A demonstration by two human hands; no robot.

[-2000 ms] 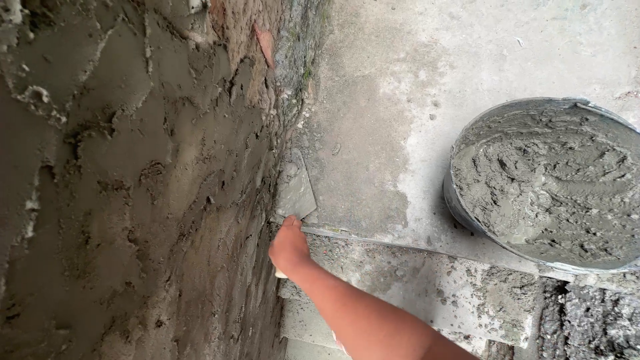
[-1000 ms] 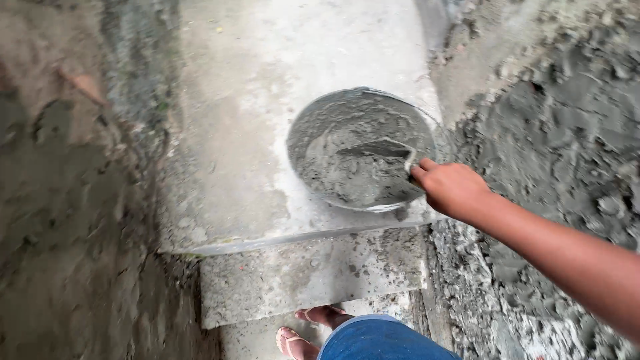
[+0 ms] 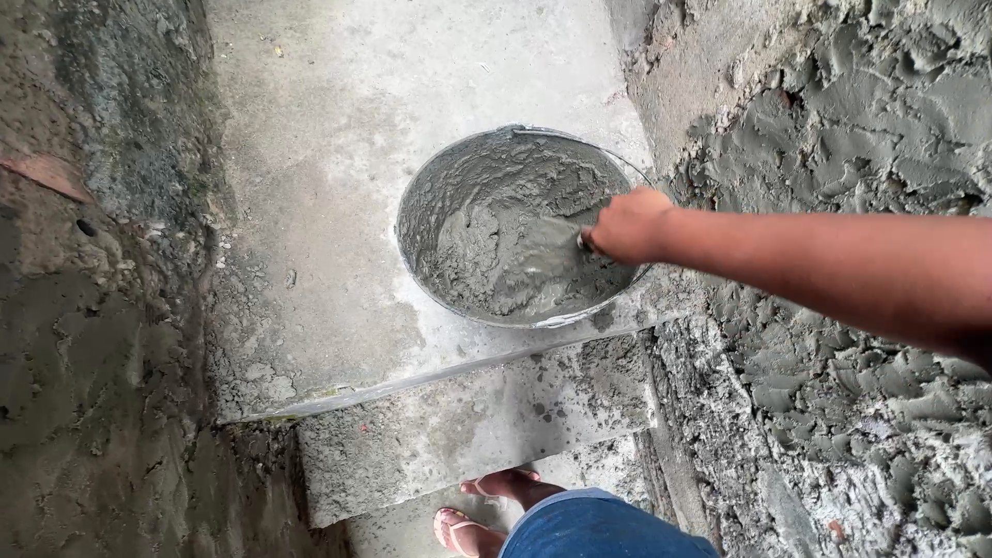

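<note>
My right hand (image 3: 629, 225) reaches in from the right, closed on the handle of a trowel, over the right side of a round bucket (image 3: 425, 288). Grey wet mortar (image 3: 496, 252) fills the lower part of the bucket and coats its inner wall. The trowel's blade is hard to make out against the mortar, where it seems to lie in it. A thin wire bail (image 3: 597, 145) rests along the bucket's upper right rim. My left hand is out of the frame.
The bucket stands on a concrete landing (image 3: 310, 194), near its edge. Concrete steps (image 3: 465, 426) descend toward my sandalled feet (image 3: 465, 531). A rough, partly mortared wall (image 3: 70, 372) rises at left; another wall (image 3: 852, 139) with uneven fresh mortar flanks the right.
My right hand went from the left wall's base to the bucket with the trowel. The blade, visible above the mortar one second ago, is now mostly indistinct. The view has swung right.
</note>
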